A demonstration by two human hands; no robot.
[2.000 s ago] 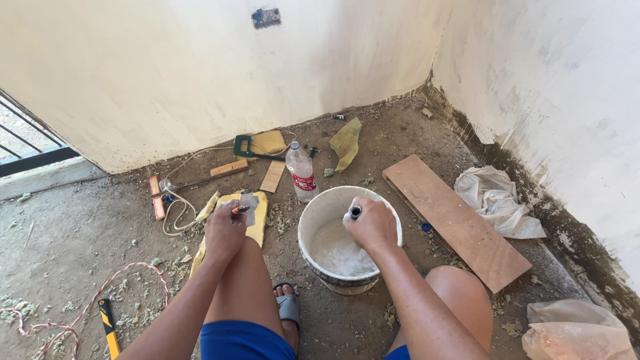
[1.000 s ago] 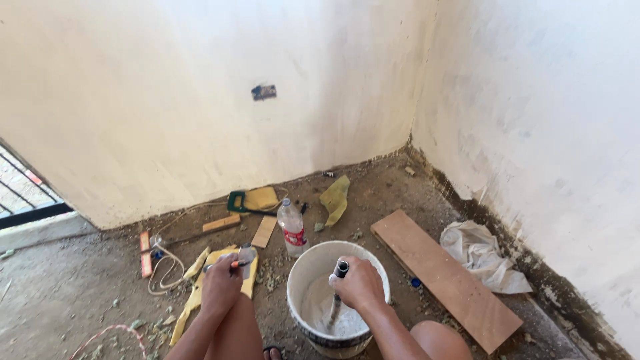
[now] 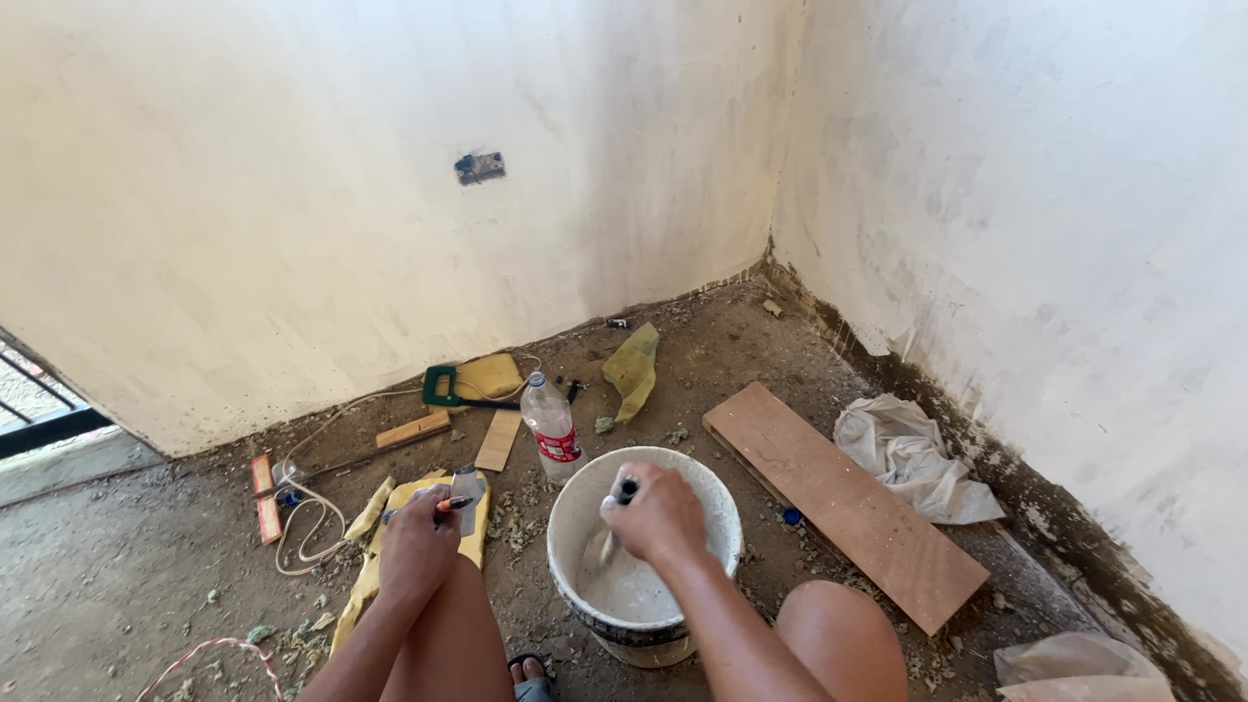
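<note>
Over a yellow sack, my left hand (image 3: 424,531) grips a putty knife (image 3: 468,487) with an orange-and-black handle and a flat, smeared blade. My right hand (image 3: 658,512) is closed around the dark-ended handle of a tool (image 3: 627,490) above a white plastic bucket (image 3: 726,497). The tool's lower part reaches down into the bucket; its kind cannot be told. Whitish paste or liquid (image 3: 634,590) lies inside the bucket. A clear plastic bottle (image 3: 553,429) with a red label stands just behind the bucket, to its left.
A wooden plank (image 3: 848,507) lies right of the bucket, beside a crumpled white plastic bag (image 3: 912,458). A green-handled saw (image 3: 444,387), wood pieces (image 3: 499,439), a cord (image 3: 317,507) and a yellow sack (image 3: 478,536) lie on the left. Two walls meet behind.
The view has tilted up since the oldest frame. My right hand stays over the bucket, its tool changing angle. My left hand keeps hold of the putty knife.
</note>
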